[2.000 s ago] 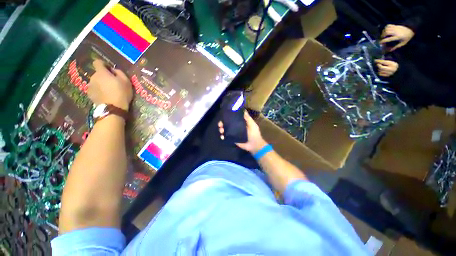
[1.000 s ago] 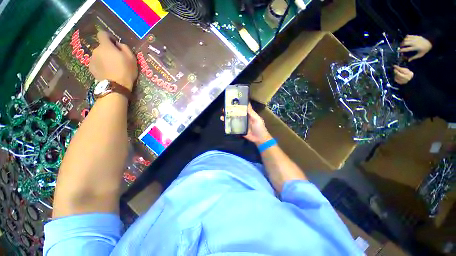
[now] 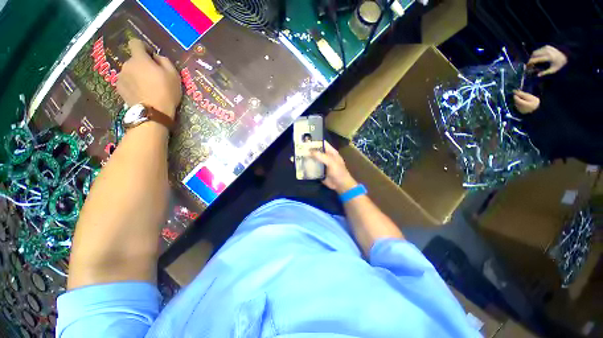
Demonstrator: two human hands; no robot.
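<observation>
A smartphone (image 3: 308,146) with a lit screen is upright over my lap, just off the bench edge. My right hand (image 3: 334,170) is shut on it from the right side, with the thumb over the screen. My left hand (image 3: 149,80) rests on the brown printed sheet (image 3: 264,72), with the wrist watch below it. Its fingers are bent and partly hidden, so I cannot tell whether it holds anything. Green ring parts (image 3: 49,171) with pale wires lie heaped left of my left forearm.
Dark rings (image 3: 30,297) lie at the lower left. A round black fan grille (image 3: 246,10) and a pale-handled tool (image 3: 328,54) are at the back. A cardboard box (image 3: 423,191) holds wired parts. Another person's hands (image 3: 539,76) are over a wired bundle (image 3: 482,125) at right.
The phone screen, dark at first, is now lit and faces up. My right thumb has moved onto the screen. My left hand has stayed in nearly the same place on the sheet.
</observation>
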